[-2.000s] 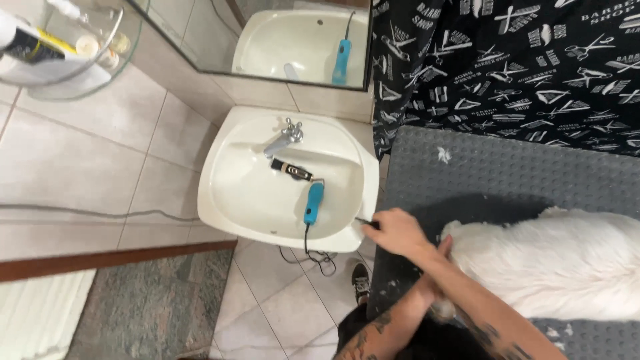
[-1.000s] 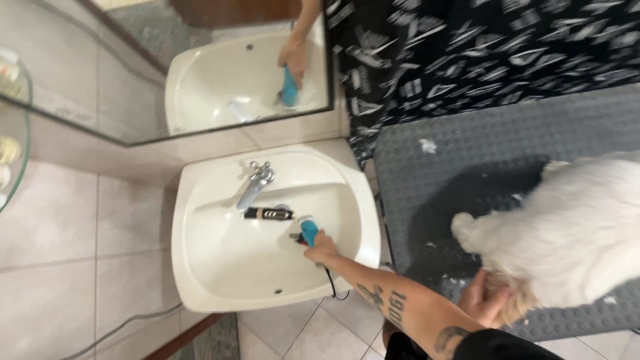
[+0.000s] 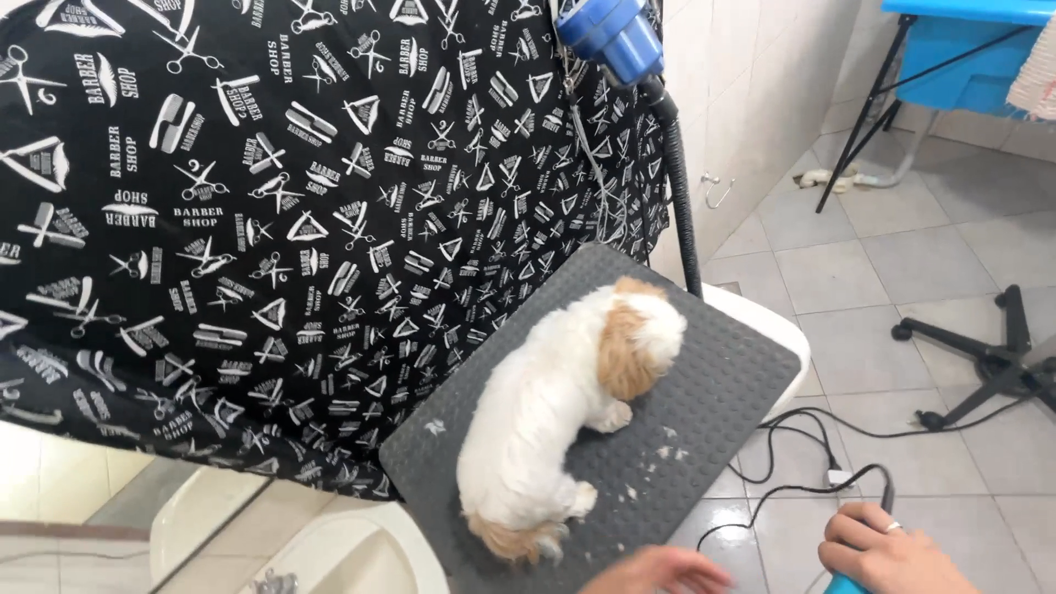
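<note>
A small white dog with tan ears (image 3: 536, 412) stands on the grey studded rubber top of a grooming table (image 3: 709, 388), its head toward the upper right. My right hand (image 3: 891, 544), a ring on one finger, is closed around a blue electric clipper (image 3: 843, 584) at the bottom edge; most of the tool is out of frame. A black cord (image 3: 886, 487) rises past its knuckles. My left hand (image 3: 672, 569) is slightly blurred at the table's lower edge, fingers extended, with nothing visible in it. It is below the dog and apart from it.
Cut hair (image 3: 672, 452) lies on the tabletop. A washbasin (image 3: 404, 536) borders its lower left, a black patterned curtain (image 3: 330, 206) its upper left. A blue dryer (image 3: 610, 37) with a black hose hangs above. Cables (image 3: 804, 412) and a wheeled chair base (image 3: 998, 359) are on the tiled floor.
The blue clipper lay in the washbasin, then one hand reached it there; now it is in my right hand, away from the basin. The other hand has left the dog. The view has swung to the right.
</note>
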